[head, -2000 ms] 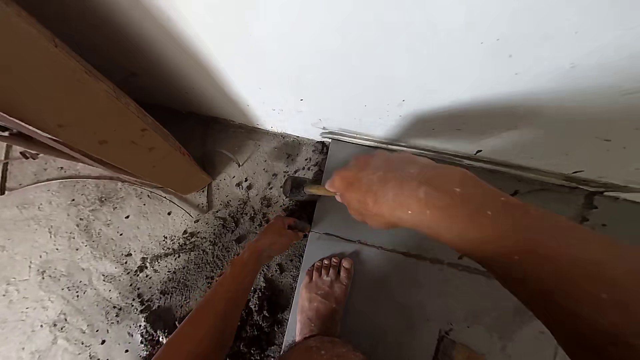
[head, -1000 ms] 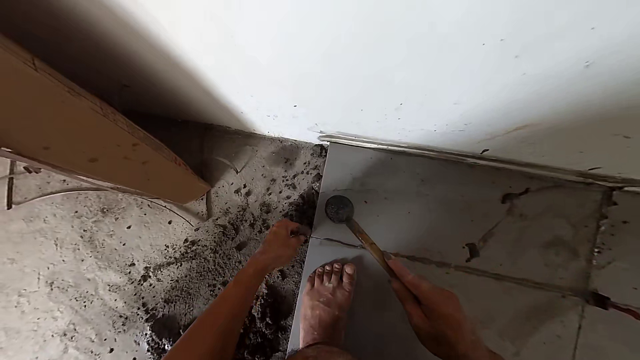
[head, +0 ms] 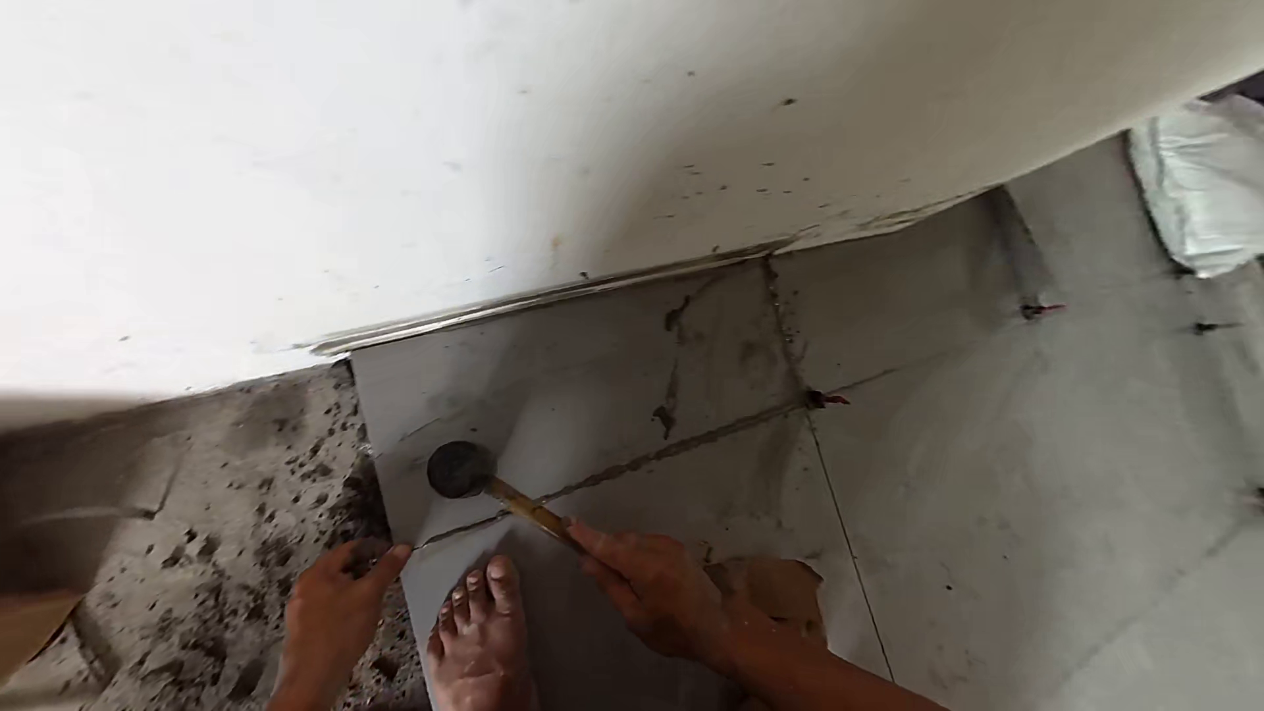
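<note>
My right hand (head: 647,583) grips the wooden handle of a mallet with a round black head (head: 461,469). That head is over a grey floor tile (head: 563,365) beside the wall. At the tile edge, by the end of the mortar-smeared joint (head: 652,457), is my left hand (head: 341,597), its thumb and fingertips close together; whether something small is between them cannot be told. My bare foot (head: 479,637) stands on the neighbouring tile. Loose dark mortar (head: 227,612) lies left of the tile edge.
A white wall (head: 444,148) runs along the tiles. Red-ended tile levelling pieces (head: 829,400) stand at joints. A torn piece of brown cardboard (head: 770,592) lies by my right forearm. A white sack (head: 1210,188) is at the upper right, a brown board or box (head: 30,632) at the left.
The view has swung to the right. My right hand has drawn back from near the mallet's head, gripping lower on the handle. The mallet's head has moved closer to the joint since one second ago.
</note>
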